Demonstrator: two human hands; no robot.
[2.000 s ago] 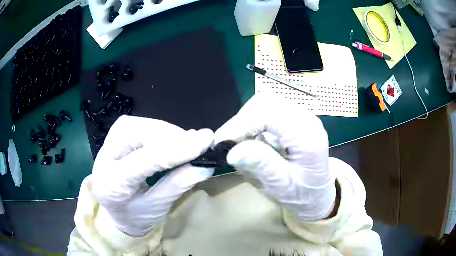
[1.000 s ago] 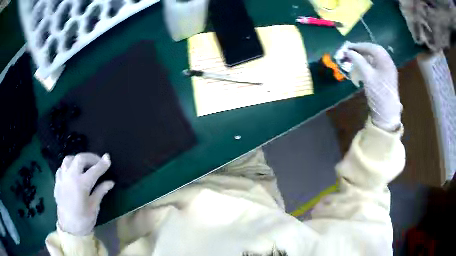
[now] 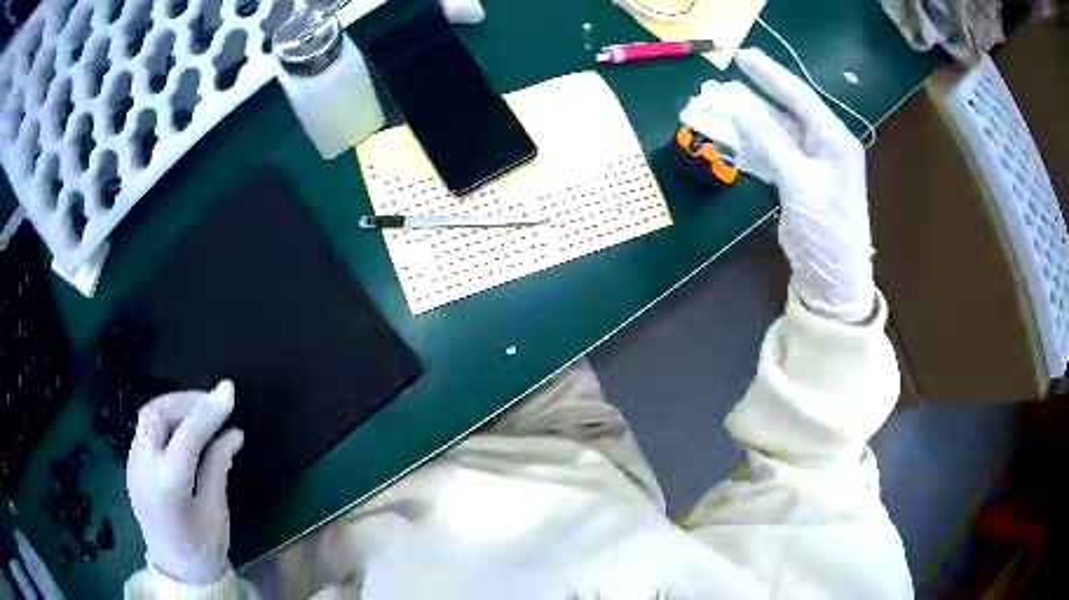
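Note:
My left hand [image 3: 182, 475], in a white glove, is at the lower left over the edge of the black foam mat [image 3: 264, 340]. Its fingers are curled with a dark gap beside the thumb; I cannot tell whether a black part is held. My right hand [image 3: 803, 176], also gloved, reaches over the right side of the bench. Its fingertips are beside and partly over the small orange-and-black tool [image 3: 707, 156]. What lies under or between these fingertips is unclear. Loose black moulded parts [image 3: 73, 504] lie left of my left hand.
A white blister tray [image 3: 152, 141] is at the upper left, beside a pump bottle [image 3: 334, 111]. A phone [image 3: 451, 106] and tweezers [image 3: 451, 222] lie on the dotted sheet [image 3: 528, 264]. A pink pen-like item [image 3: 654, 50] is beyond the tool. A cardboard surface [image 3: 955, 258] is at the right.
My hands were together on a black part two seconds ago and are now far apart. My right hand has gone to the orange tool. The view has shifted, and the small white card is no longer visible.

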